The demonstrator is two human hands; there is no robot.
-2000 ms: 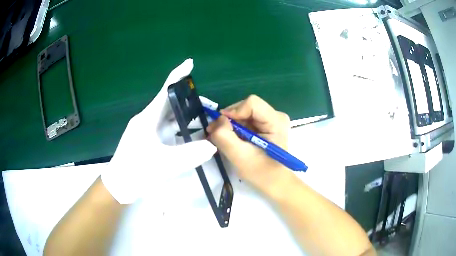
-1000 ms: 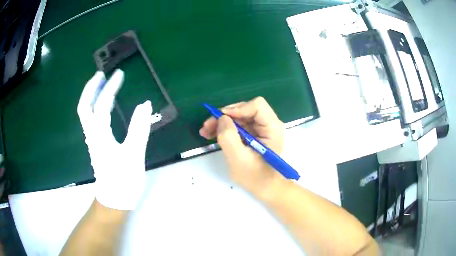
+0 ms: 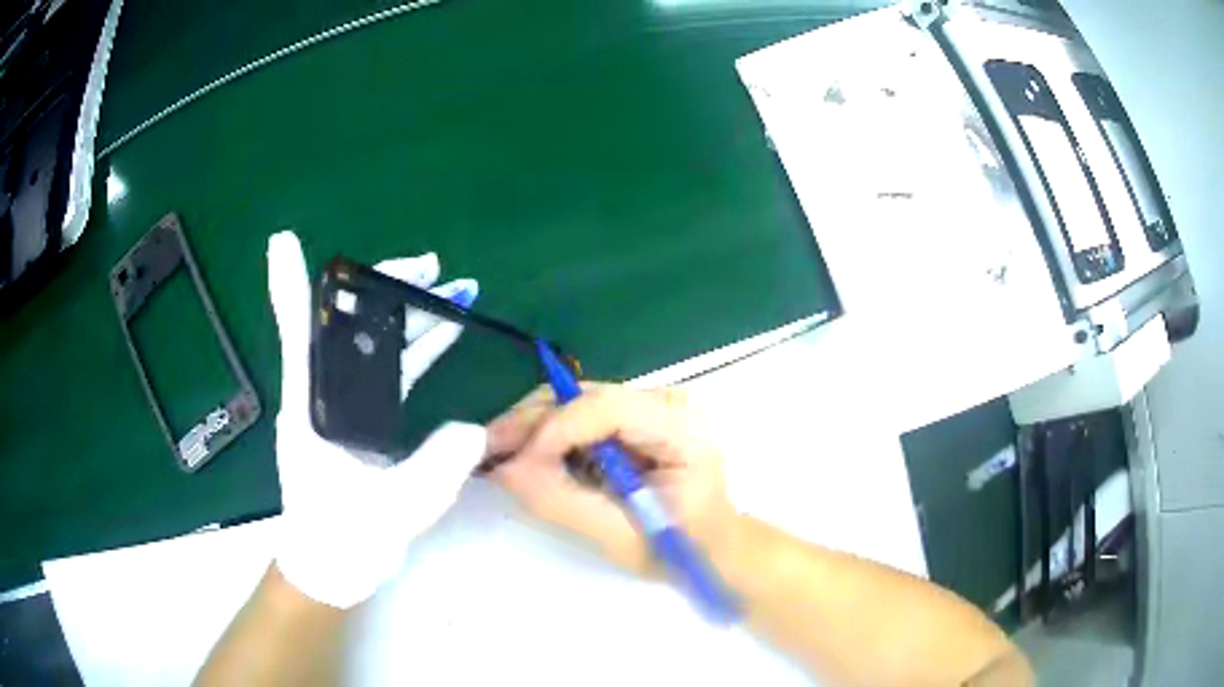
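Note:
A black phone middle frame is held in the air over the near edge of the green mat. My gloved left hand grips its solid camera end, with fingertips behind it and a small blue patch on one finger. My bare right hand holds a blue pen, its tip up at the frame's far end. The right fingers also meet the frame's near side at that end, which they partly hide. The pen is blurred. A greyer frame lies flat on the mat at left.
Glossy black tray at upper left. White paper along the near edge. Printed sheet at right, beside a white-grey fixture holding black frames. Dark upright frames stand below the fixture.
My left hand, empty over a greyer frame a second ago, now holds a black frame. The pen has moved down to that frame. The black frame on the sheet beside the fixture is gone from there.

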